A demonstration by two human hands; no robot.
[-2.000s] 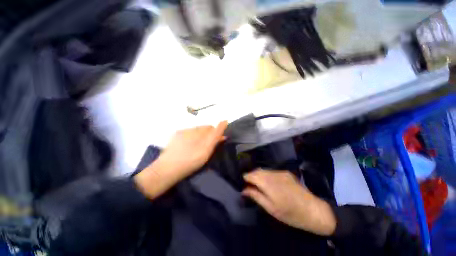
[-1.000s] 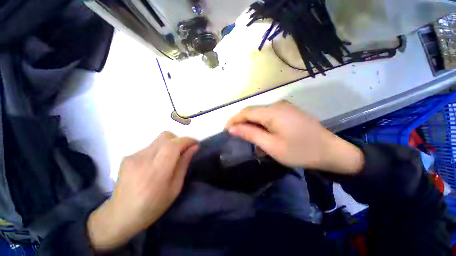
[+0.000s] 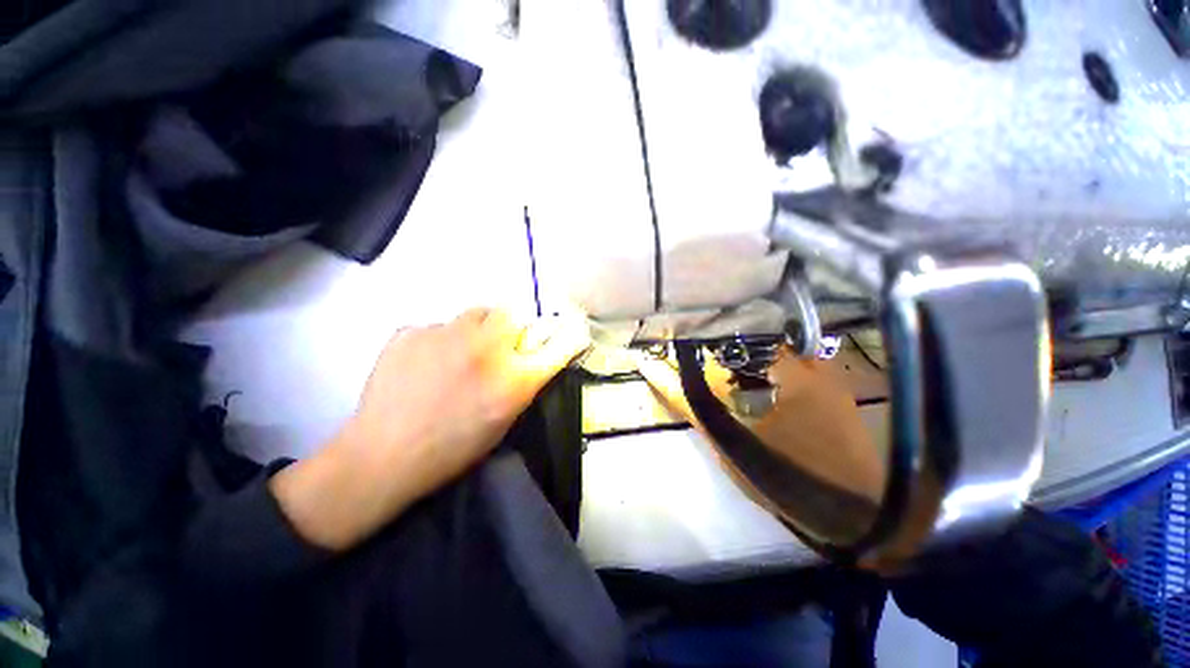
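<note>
My left hand [image 3: 418, 418] lies left of the needle area, its fingertips pinching the top edge of the dark grey garment [image 3: 535, 535]. The garment hangs down over the table's front edge toward my lap. My right hand [image 3: 822, 431] is under the machine head, right of the presser foot area [image 3: 737, 365]. A curved dark band [image 3: 757, 470] and the shiny metal guard [image 3: 979, 392] cover much of it, so its fingertips and any hold are hidden. The white sewing machine head [image 3: 940, 144] fills the upper right, close to the camera.
A heap of dark grey garments [image 3: 105, 392] lies on the left of the white table [image 3: 313, 307], with one folded piece reaching toward the machine. A blue basket [image 3: 1155, 555] stands at the lower right, beyond the table's front edge [image 3: 1109, 476].
The view has moved closer to the machine head. My hands and the garment have gone from the table's front edge to the needle area. My right hand has moved behind the metal guard.
</note>
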